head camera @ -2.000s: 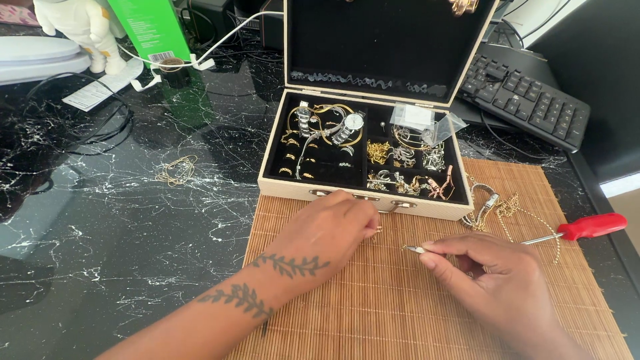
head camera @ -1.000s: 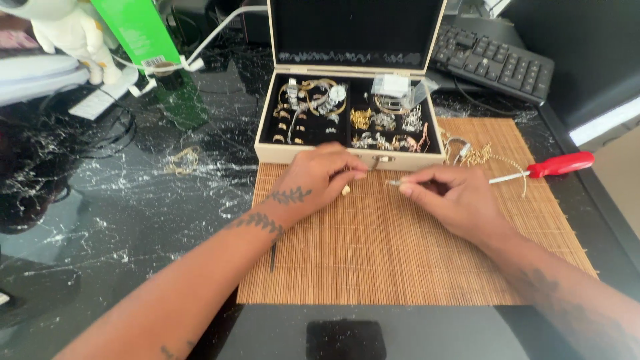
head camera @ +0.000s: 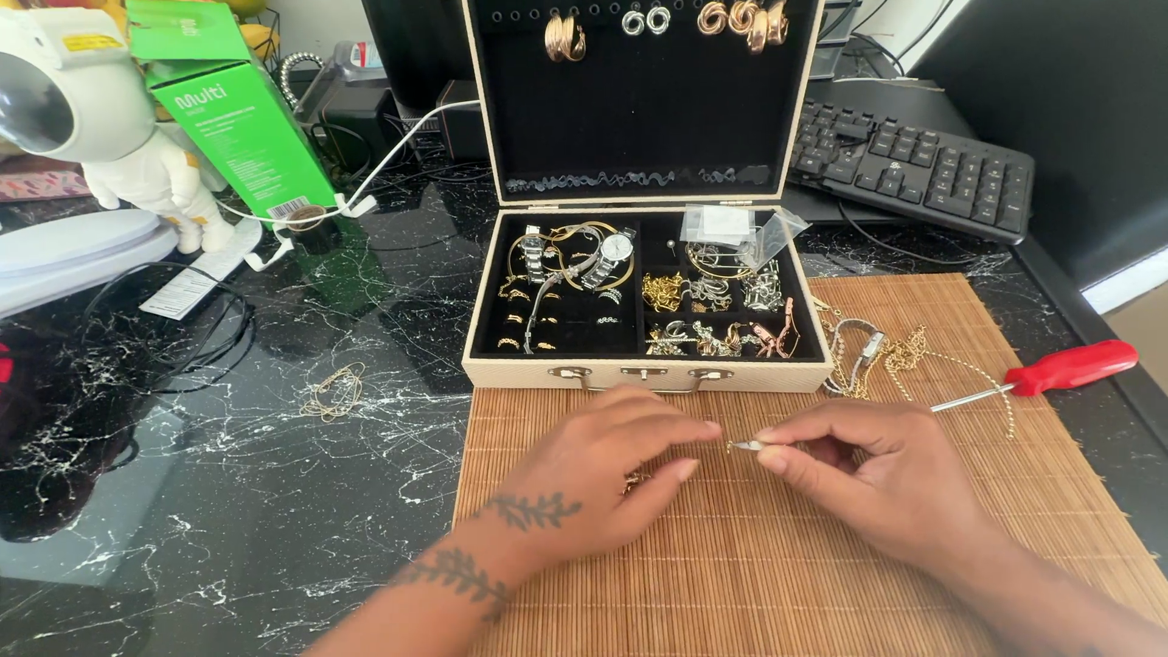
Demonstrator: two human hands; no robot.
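Note:
My right hand (head camera: 858,461) pinches a small pointed silver piece (head camera: 748,445) between thumb and forefinger, over the bamboo mat (head camera: 776,584). A tiny gold piece (head camera: 729,446) shows at its tip. My left hand (head camera: 611,465) is just left of it, thumb and forefinger apart; gold jewelry (head camera: 636,480) shows partly behind that hand, and whether its curled fingers hold it I cannot tell. Behind both hands the cream jewelry box (head camera: 785,376) stands with its lid up, holding watches (head camera: 616,248), rings, chains and a plastic bag (head camera: 721,224). Earrings (head camera: 565,38) hang in the lid.
Right of the box lie a watch (head camera: 858,351), gold chains (head camera: 905,351) and a red-handled screwdriver (head camera: 1072,368). A thin chain (head camera: 334,392) is on the black marble-patterned table at left. A keyboard (head camera: 912,164), green box (head camera: 242,119), astronaut figure (head camera: 137,128) and cables (head camera: 228,356) stand or lie farther back.
The left thumb and forefinger have spread apart, beside the piece in my right hand. The view has shifted, showing more of the lid and its earrings.

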